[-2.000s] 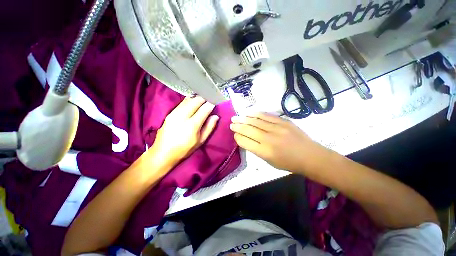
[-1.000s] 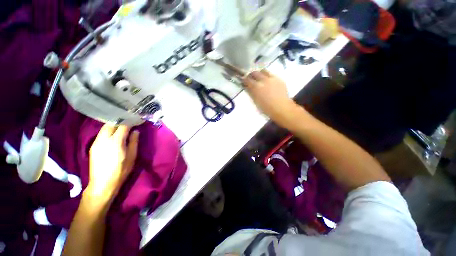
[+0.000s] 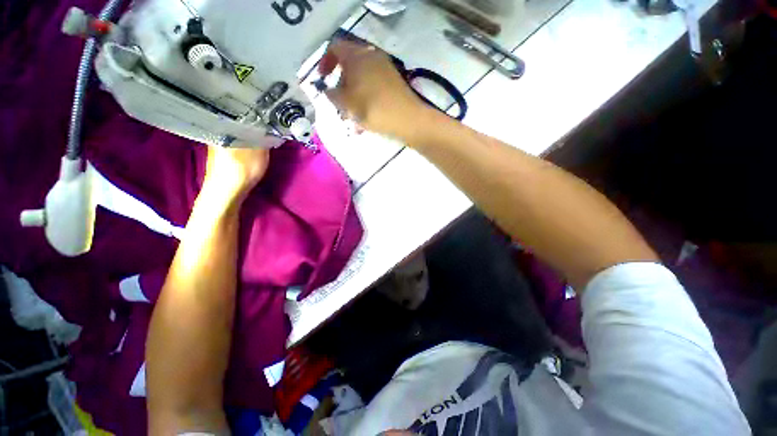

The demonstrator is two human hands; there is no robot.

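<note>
The maroon cloth (image 3: pixel 298 213) lies on the white machine table (image 3: pixel 400 192), its curved edge near the front of the table. The off-white sewing machine head (image 3: pixel 162 77) stands over the cloth's back part. My left hand (image 3: pixel 237 166) rests on the cloth, its fingers hidden under the machine head. My right hand (image 3: pixel 362 89) is right of the needle area, fingers bent together. A small pale and dark bit shows at its fingertips; I cannot tell if it is held. The black-handled shears (image 3: pixel 439 89) lie partly hidden behind my right hand and wrist.
A slim silver tool (image 3: pixel 486 53) and a brown stick (image 3: pixel 469 15) lie beyond the shears. A white lamp (image 3: pixel 70 209) hangs at the left on its ribbed neck. Maroon garments with white bands (image 3: pixel 132 288) are heaped at the left. Small metal parts lie at the upper right.
My right hand has moved from the silver tool back leftward, over the shears beside the machine head. My left hand has gone further under the head. The view has shifted closer.
</note>
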